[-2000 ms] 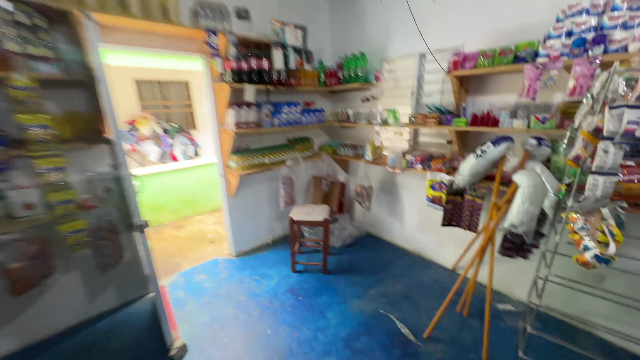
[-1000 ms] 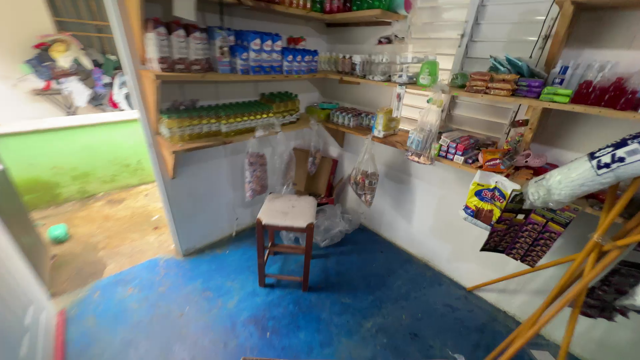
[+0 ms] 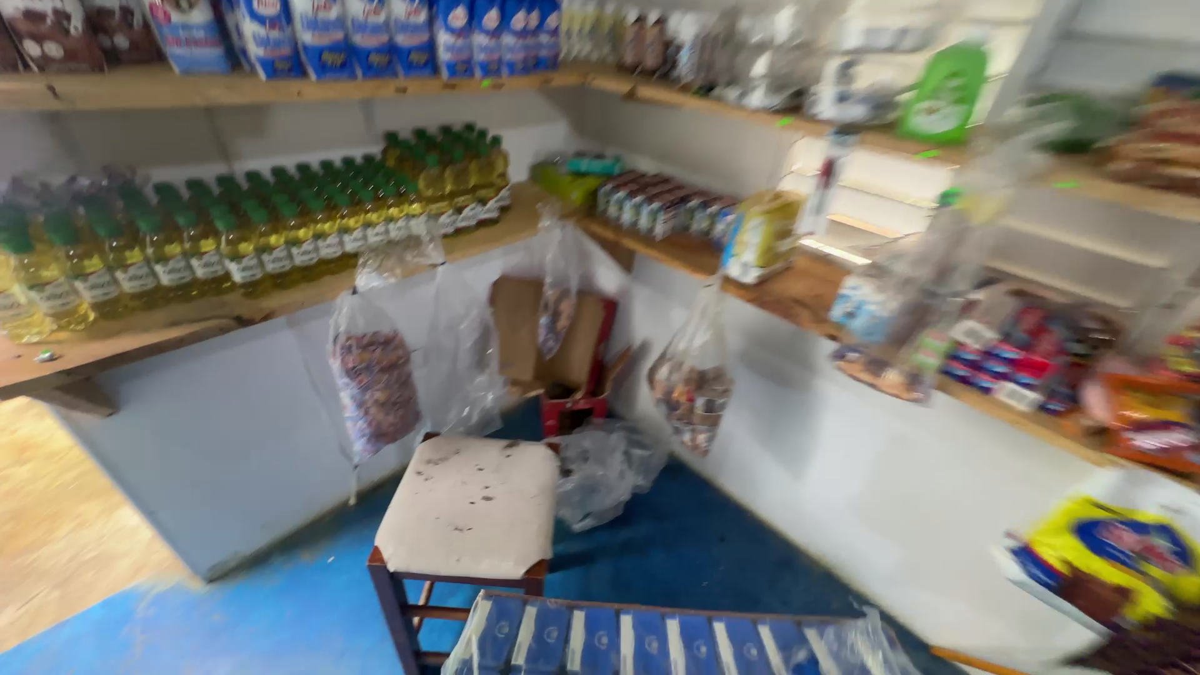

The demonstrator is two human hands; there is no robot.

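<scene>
Neither of my hands shows in the head view. At the bottom edge lies a plastic-wrapped tray of blue boxes (image 3: 647,642), cut off by the frame; what holds it up is hidden. Just beyond it stands a wooden stool with a pale, spotted seat (image 3: 473,506). Behind the stool are an opened cardboard box (image 3: 539,328) and a crumpled clear plastic bag (image 3: 605,469) on the blue floor. Clear bags of small wrapped items hang from the shelf edges, one at the left (image 3: 375,384) and one at the right (image 3: 694,384).
Rows of yellow oil bottles with green caps (image 3: 253,234) line the lower left shelf (image 3: 187,333). Blue and white packs (image 3: 366,37) stand above. The right shelf (image 3: 797,291) bears packets and a yellow pack (image 3: 764,234). A yellow bag (image 3: 1116,553) hangs at the lower right.
The view has moved closer to the stool and the corner shelves. The wrapped tray of blue boxes now shows at the bottom, with only a thin edge there one second ago.
</scene>
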